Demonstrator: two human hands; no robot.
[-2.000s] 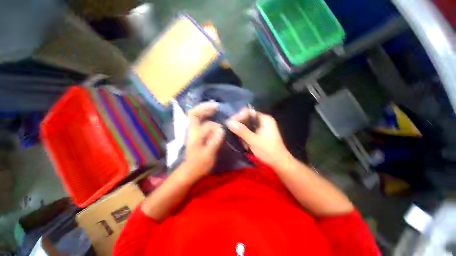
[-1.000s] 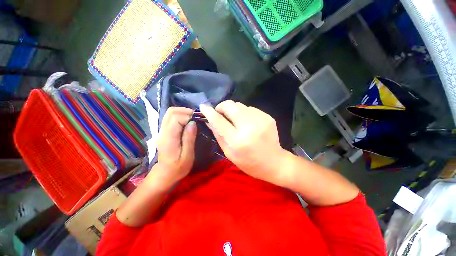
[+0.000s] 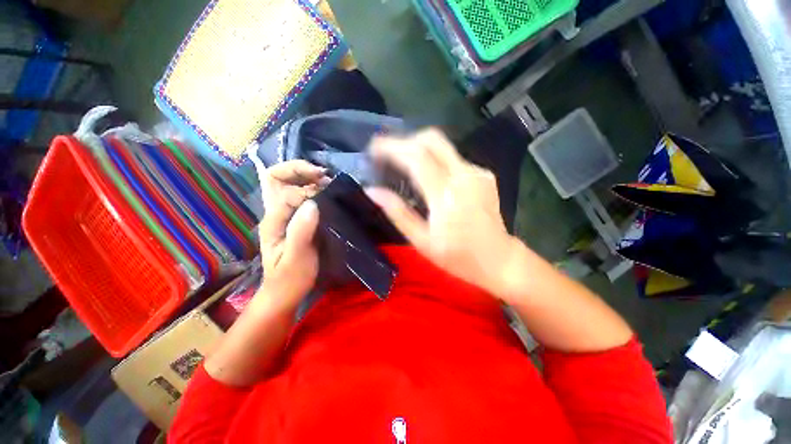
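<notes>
The grey-blue garment piece [image 3: 347,134] lies over my lap, beyond my hands. A dark navy piece [image 3: 351,234] with pale lines along it hangs from my left fingertips toward the red top. My left hand [image 3: 290,230] is closed on the top edge of this navy piece, thumb against fingers. My right hand [image 3: 447,204] is just right of it, blurred, with thumb and fingers apart. Whether it holds a small tool or thread cannot be told. A narrow white edge shows beside my left hand.
A red basket [image 3: 102,247] with stacked coloured rims stands at left, above a cardboard box [image 3: 169,364]. A woven yellow-cream rectangle [image 3: 251,74] is beyond the lap. A green basket [image 3: 507,22] sits at the top, a grey plate on a metal frame [image 3: 574,153] at right.
My right hand has come away from my left fingertips, to the right, and its fingers have spread. The navy piece now shows as a flat strip below my left hand.
</notes>
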